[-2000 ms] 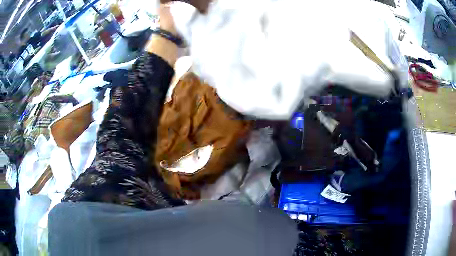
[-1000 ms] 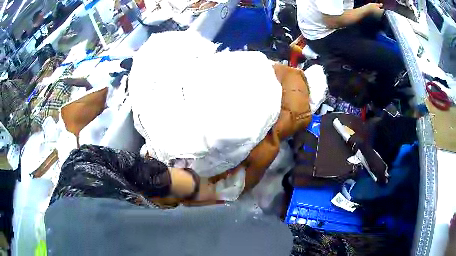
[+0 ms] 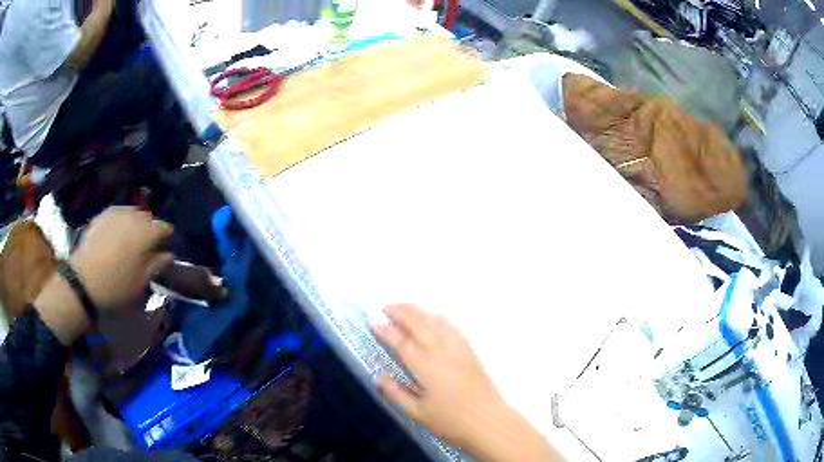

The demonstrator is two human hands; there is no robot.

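Note:
My right hand (image 3: 443,374) is over the front edge of the white machine table (image 3: 434,226), fingers apart and empty. My left hand (image 3: 117,253) is at the left, off the table edge, blurred, fingers curled; whether it holds anything cannot be told. A white and brown piece (image 3: 27,266) lies at the far left beside the left wrist. A brown garment piece (image 3: 669,153) lies at the table's far right side. The white sewing machine (image 3: 759,397) with a blue stripe stands at the lower right.
Red-handled scissors (image 3: 246,87) lie at the brown board (image 3: 352,99) on the table's far left. A blue crate (image 3: 185,397) and dark cloth are below the table edge. A seated person (image 3: 41,72) is at the upper left. Black and white offcuts lie behind the machine.
The view has swung right to the table. The large white and brown bundle has left the centre; a brown and white part shows at far left. My right hand has come into view.

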